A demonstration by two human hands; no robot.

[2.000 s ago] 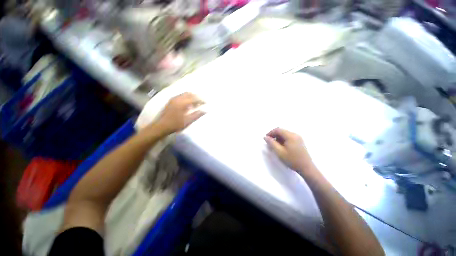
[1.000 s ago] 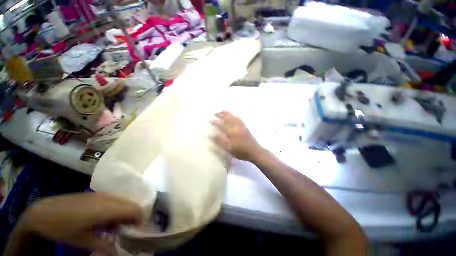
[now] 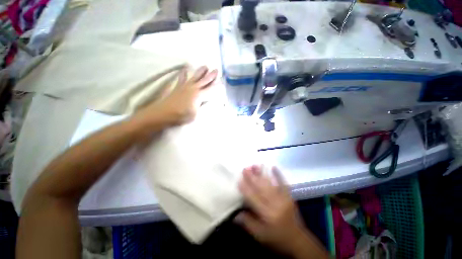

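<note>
A cream garment panel (image 3: 187, 177) lies on the white table left of the needle area, its near corner hanging over the front edge. More cream cloth (image 3: 96, 66) spreads to the upper left. My left hand (image 3: 182, 98) lies on the cloth with fingers spread, beside a raised fold. My right hand (image 3: 268, 202) is blurred at the panel's right edge near the table front; its grip is unclear. The white sewing machine head (image 3: 349, 66) stands to the right. The needle is lost in the lamp glare.
Scissors (image 3: 377, 152) with one red and one dark green loop lie on the table below the machine head. A green basket (image 3: 402, 212) with magenta and cream pieces is below the table edge. A blue basket (image 3: 124, 243) shows below left.
The view has turned towards the machine. The panel has moved onto the table beside the needle area. My left hand has moved up onto the cloth; my right hand has moved to its near right edge.
</note>
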